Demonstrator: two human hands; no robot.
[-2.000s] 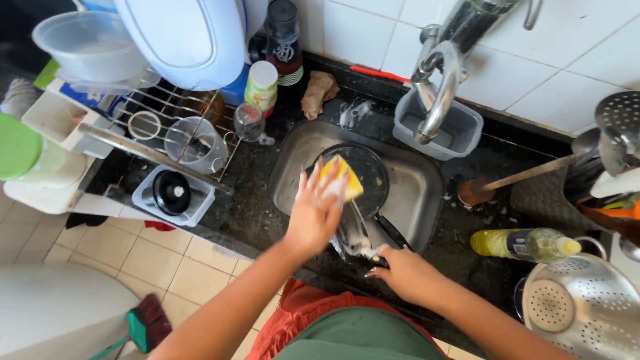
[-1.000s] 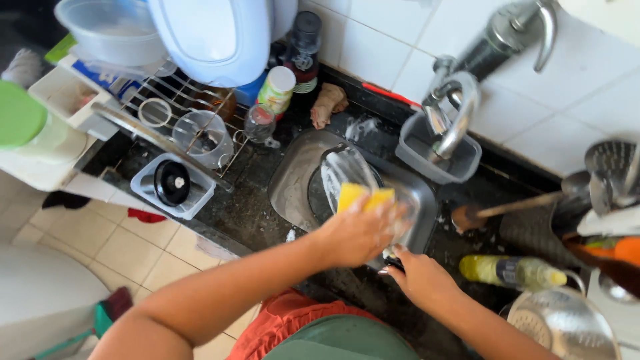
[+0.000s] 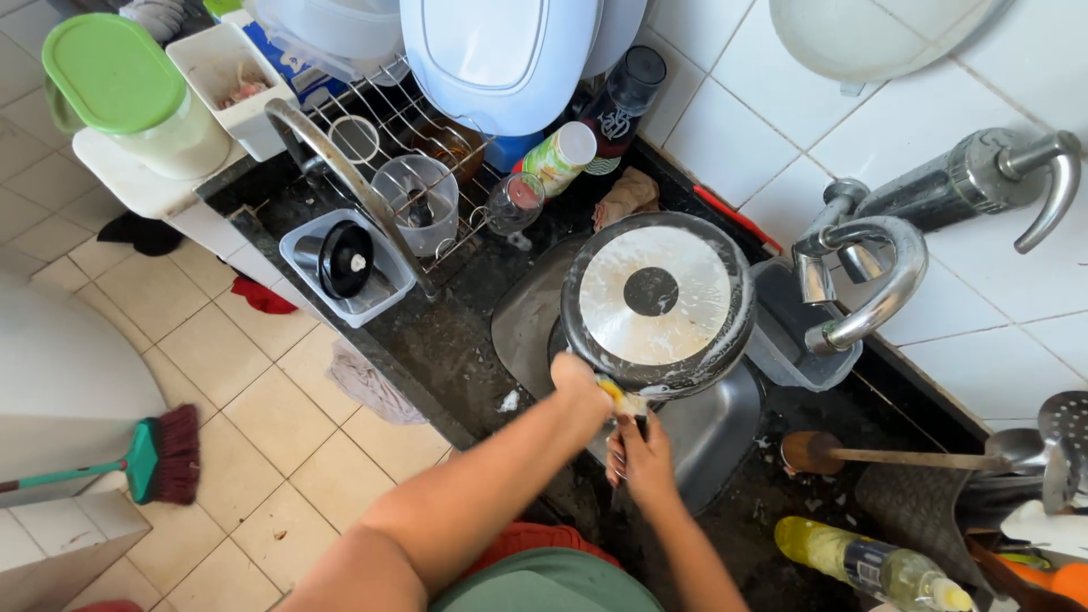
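A black frying pan [image 3: 654, 302] with a soapy metal base is raised over the steel sink [image 3: 714, 433], its underside facing me. My right hand [image 3: 637, 450] grips its handle at the near side. My left hand [image 3: 586, 387] presses a yellow sponge [image 3: 610, 391] against the pan's near edge, beside the handle; the fingers are mostly hidden. Another dark round item shows partly in the sink beneath the pan. The chrome faucet [image 3: 880, 280] reaches over a clear plastic tub [image 3: 795, 340] to the right of the pan.
Left of the sink are a wire dish rack [image 3: 408, 127], a plastic container with a black lid [image 3: 344, 259] and a glass mug [image 3: 514, 204]. A bottle of yellow liquid [image 3: 867, 561] lies at the right near a wooden-handled utensil [image 3: 892, 459]. A broom [image 3: 161, 459] is on the left.
The pan was low in the sink with its inside up; now it is raised with its base showing. My left hand and the sponge have moved to the handle end.
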